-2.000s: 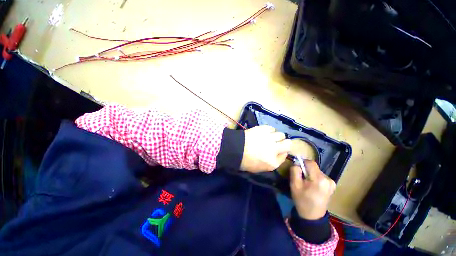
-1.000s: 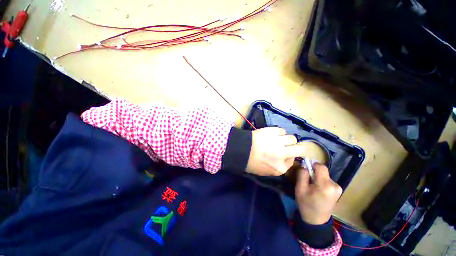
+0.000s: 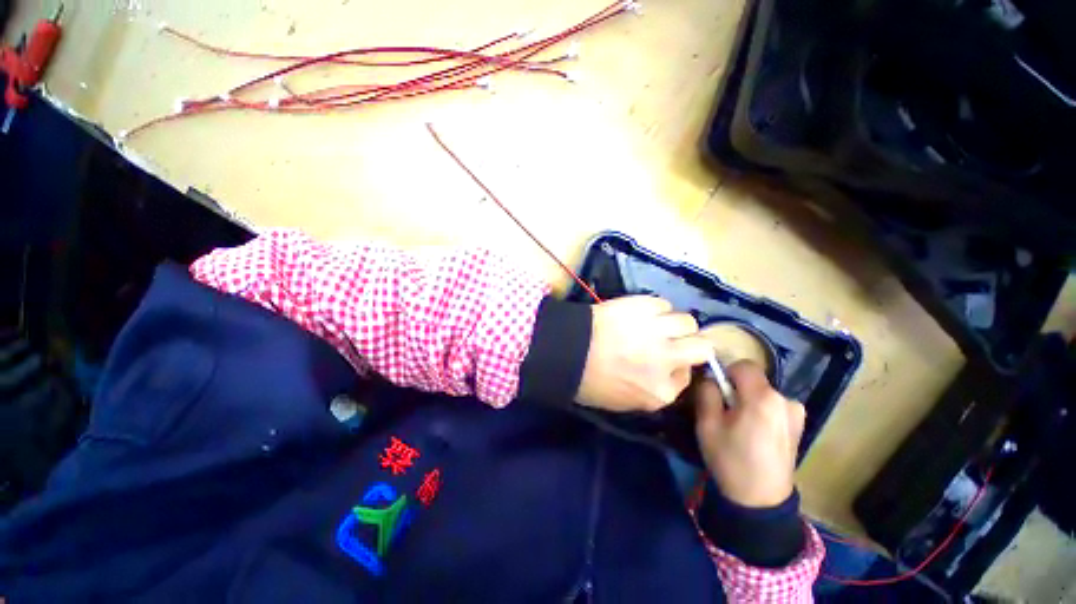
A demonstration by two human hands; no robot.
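A black front shell (image 3: pixel 814 366) with a large round hole lies flat on the bench before me. My left hand (image 3: pixel 643 354) reaches over its left part, fingertips at the hole's edge. A thin red wire lead (image 3: pixel 502 203) runs from under my left hand up and left across the bench. My right hand (image 3: pixel 748 431) pinches a small white item (image 3: pixel 719 380) at the hole, close to my left fingertips. What the left fingertips hold is hidden, though the lead passes under that hand.
A wire bundle (image 3: pixel 366 78) lies at the upper left of the bench (image 3: pixel 590 153). A red tool (image 3: pixel 32 59) is at the far left edge. Stacked housings (image 3: pixel 826 106) stand at the upper right. Another black housing (image 3: pixel 944 472) with a red wire is at the right.
Over the last second the white item in my right hand has tilted and shifted slightly left and up. My left hand has barely moved. Earlier, the view shifted a little over the bench.
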